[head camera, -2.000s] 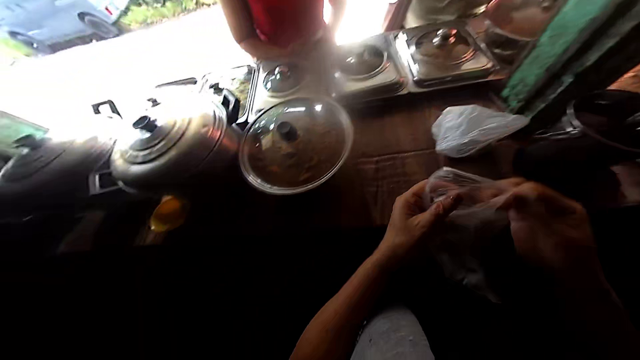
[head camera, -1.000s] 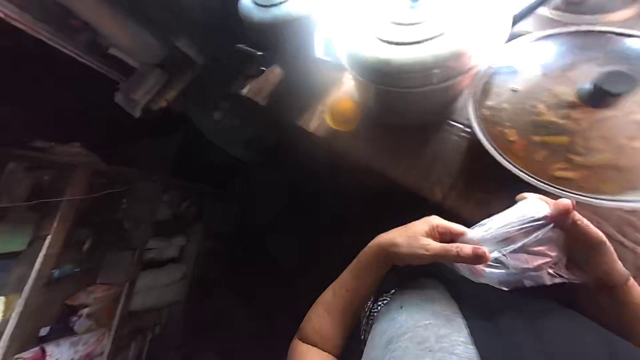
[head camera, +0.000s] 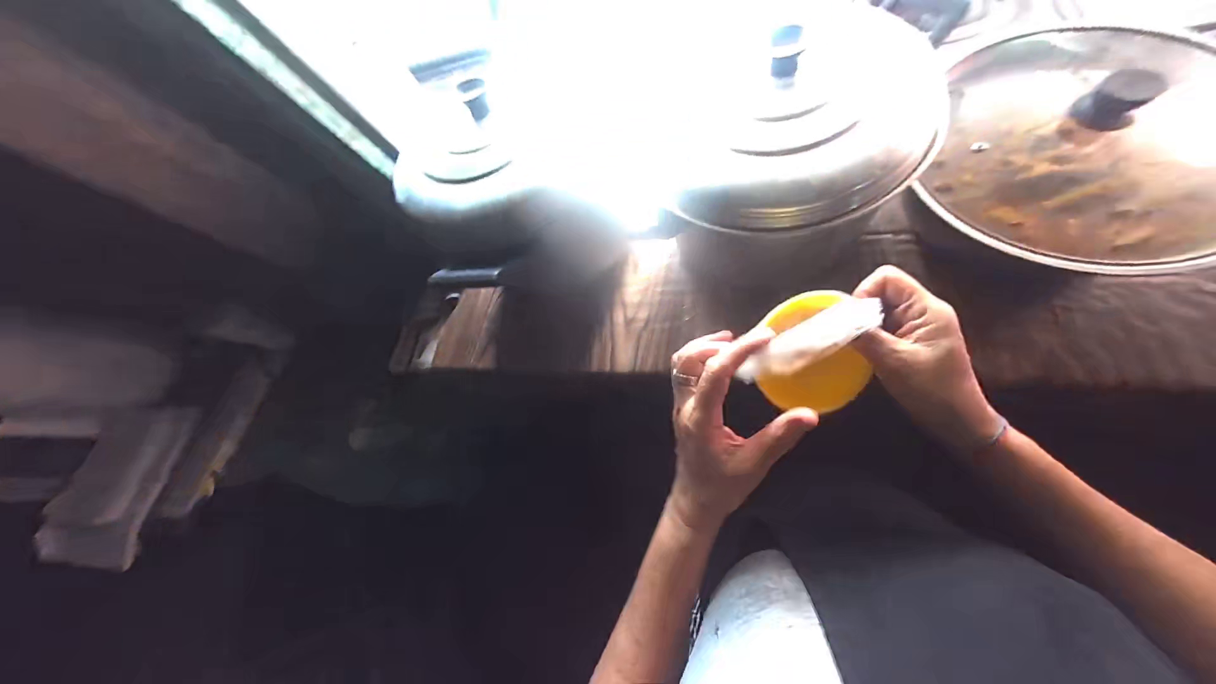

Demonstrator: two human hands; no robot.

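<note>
A yellow round container [head camera: 823, 382], perhaps a cup or bowl, shows between my hands at the table's front edge. Across its top lies a whitish plastic bag [head camera: 815, 338], blurred. My right hand [head camera: 917, 356] pinches the bag's right end between thumb and fingers. At the other end, the fingertips of my left hand [head camera: 727, 413] touch the bag, with the thumb spread apart by the container's lower rim. Whether the left hand also bears the container's weight cannot be told.
Behind my hands stand a large lidded metal pot [head camera: 788, 180] and a smaller one [head camera: 465, 176], partly lost in glare. A pan with a glass lid [head camera: 1073, 190] holds cooked food at the right. The wooden table [head camera: 646, 313] ends just before me; stacked items [head camera: 114, 484] lie at the left.
Two seconds ago my hands held the clear plastic bag away from the yellow container; now the bag is across it. My left hand's fingers have spread. The view has swung left.
</note>
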